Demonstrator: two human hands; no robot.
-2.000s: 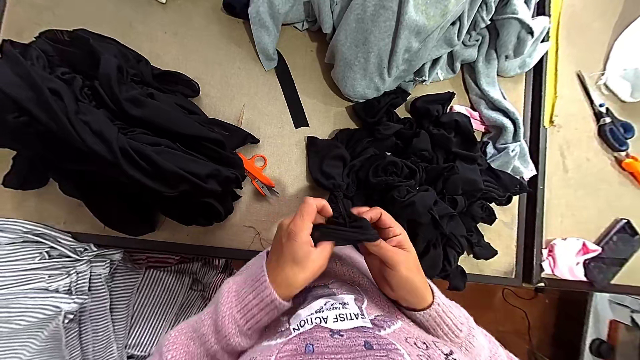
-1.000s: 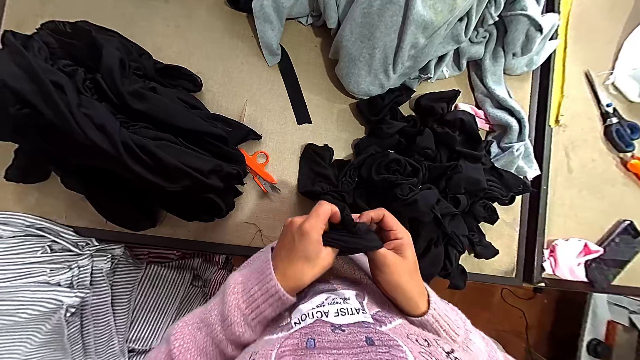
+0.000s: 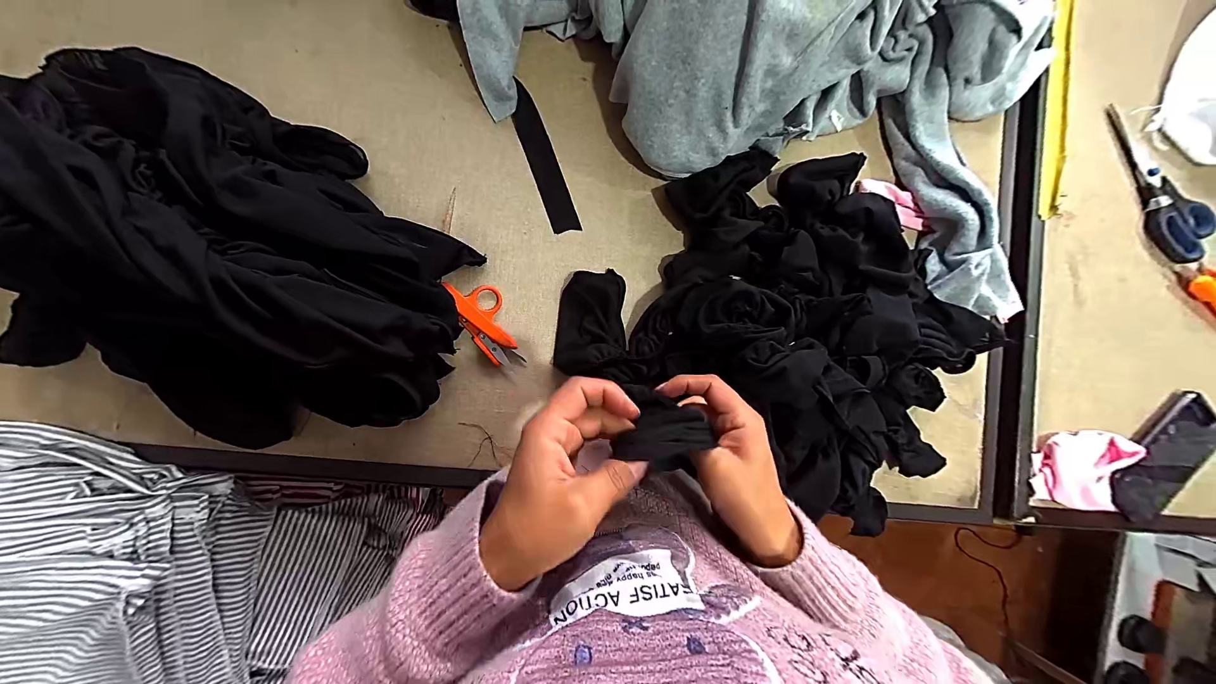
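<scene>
A gathered black fabric piece (image 3: 665,437) is pinched between my hands at the table's near edge. My left hand (image 3: 570,475) grips its left end with thumb and fingers, and my right hand (image 3: 727,446) grips the right end. A flat black end (image 3: 591,323) of cloth reaches up from it onto the table. Just beyond and to the right lies a heap of crumpled black fabric pieces (image 3: 779,313). Orange-handled thread snips (image 3: 484,328) rest left of my hands, against a large pile of black cloth (image 3: 209,247).
Grey fleece cloth (image 3: 741,76) lies at the far side, with a black strip (image 3: 544,157) near it. Striped fabric (image 3: 85,560) is at the lower left. Across the dark table joint are a yellow tape (image 3: 1056,114), scissors (image 3: 1173,223), pink cloth (image 3: 1083,470) and a dark phone-like object (image 3: 1164,456).
My left hand has shifted its fingers on the gathered black piece, which both hands still hold. The flat black end now lies stretched out farther from my hands.
</scene>
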